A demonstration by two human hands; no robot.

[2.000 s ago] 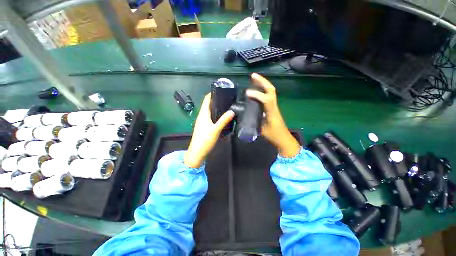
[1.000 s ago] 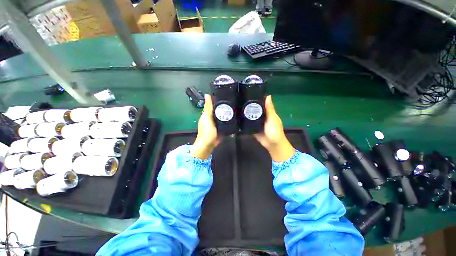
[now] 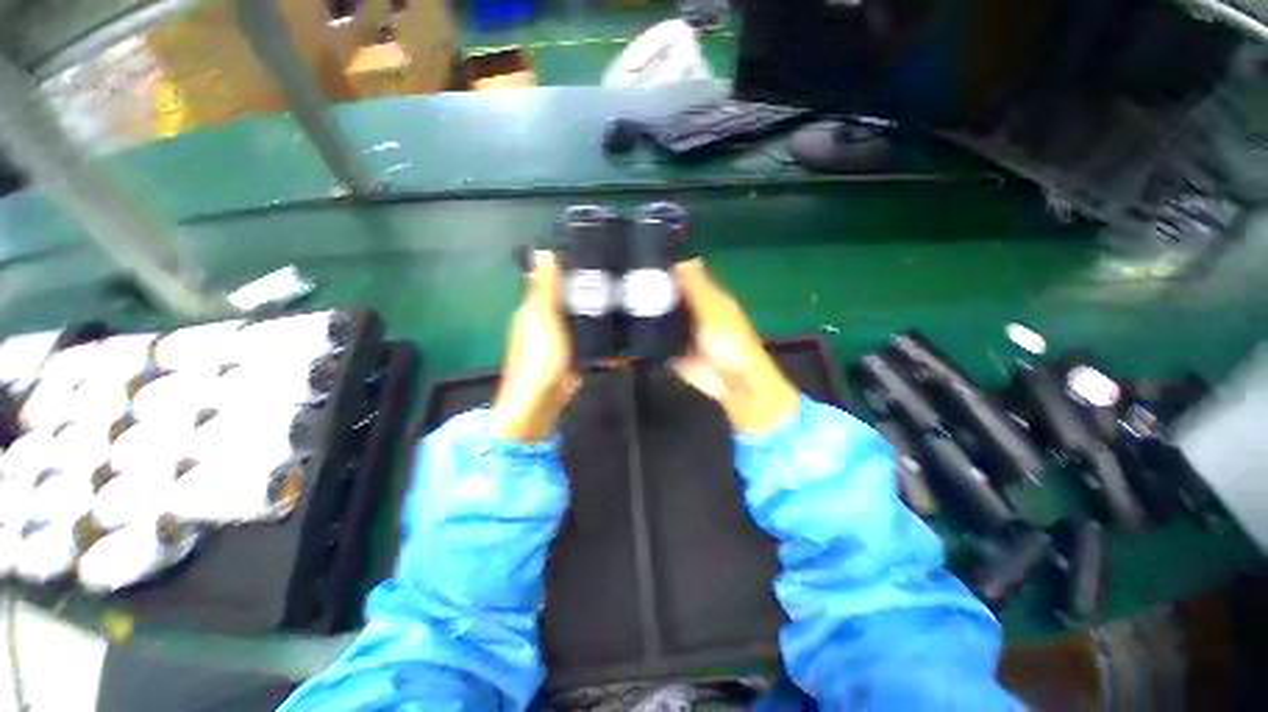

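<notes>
The frame is blurred. My left hand holds a black cylindrical unit upright, with a pale round label facing me. My right hand holds a second black cylindrical unit, also upright with its label facing me. The two units are side by side above the far edge of the divided black tray. The tips of my fingers behind the units are hidden.
Stacked black trays with rows of white cylindrical units stand at left. A pile of black units lies at right. A pale thin sheet or bag shows at the right edge. A keyboard and monitor are behind.
The two units turned from differing angles to side by side, labels towards me, and are still held so. The view has shifted, and a pale sheet or bag has appeared at the right edge.
</notes>
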